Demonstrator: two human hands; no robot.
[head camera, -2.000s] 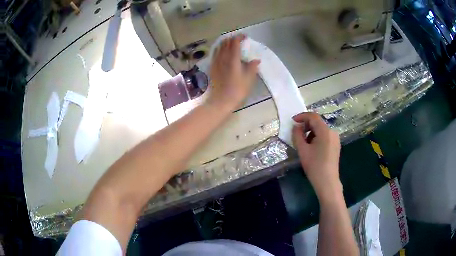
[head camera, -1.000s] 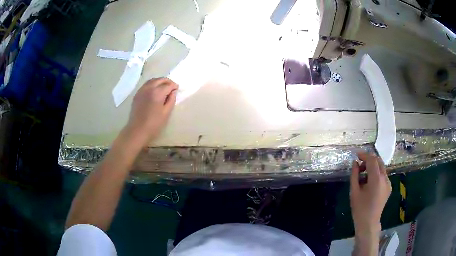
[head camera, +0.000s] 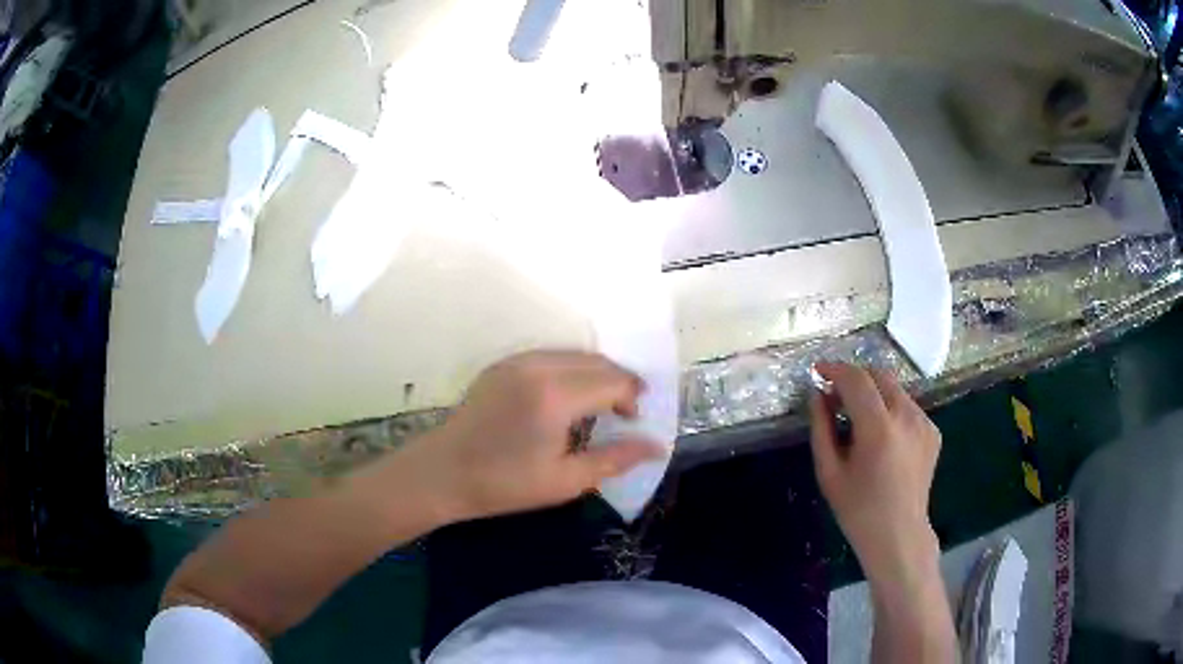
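Note:
My left hand grips a pointed white cut piece whose tip hangs over the table's front edge; its upper part is washed out by the lamp. My right hand is curled at the film-wrapped edge, just left of the curved collar piece's lower end, with a small light spot at its fingertips; whether it holds something is unclear. The curved white collar piece lies right of the needle area, from the machine bed to the edge. The pile of white cut pieces is partly overexposed.
Crossed white pieces lie at far left. The needle plate, perforated disc and machine head are beyond my hands. A grey strip is at the top. Spare white pieces sit low right on a pale board.
My left hand left the collar piece, reached to the pile, and has now brought a white piece rightward to the front edge. My right hand moved off the collar piece, which lies released. The view shifted.

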